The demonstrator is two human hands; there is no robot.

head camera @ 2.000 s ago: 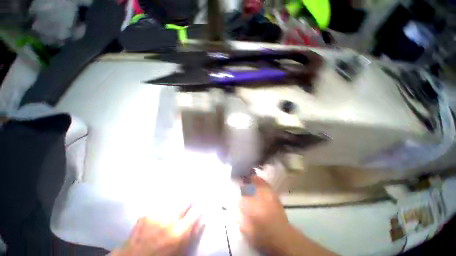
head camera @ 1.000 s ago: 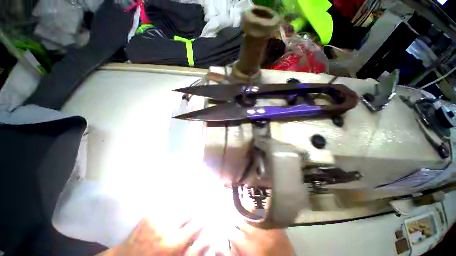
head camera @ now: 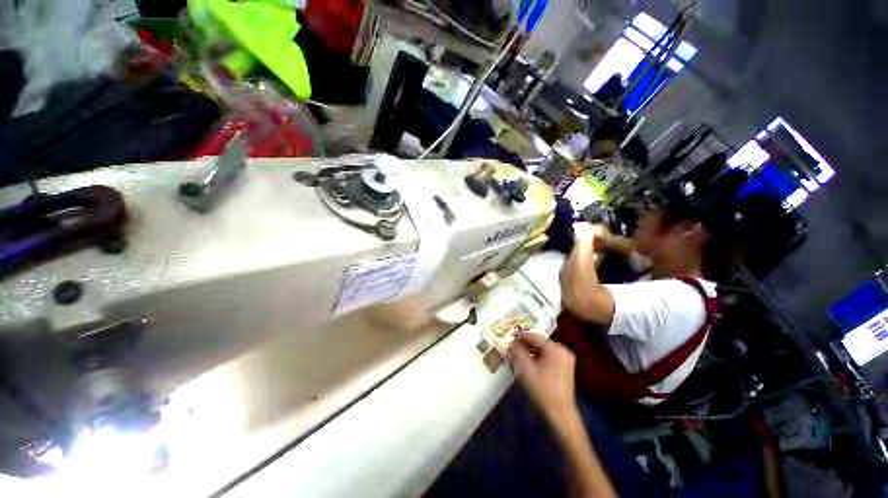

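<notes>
The cream sewing machine runs from the left edge towards the centre, with blue "JACK" lettering near its far end. My right hand is over the right end of the white table, its fingertips bent together at a small panel or tray with a tan picture or contents. Whether the fingers hold anything is too small to tell. My left hand is out of the picture. Glare hides the needle area at the lower left. The thread snips lie on the machine head, cut off by the left edge.
A person in a white shirt with dark red straps sits just beyond the table's right end, an arm raised. A paper label is on the machine arm. Neon yellow-green cloth and a red bundle in clear plastic lie behind the machine.
The view has swung to the right. My right hand has left the needle area and is at the small panel. My left hand has gone out of the picture.
</notes>
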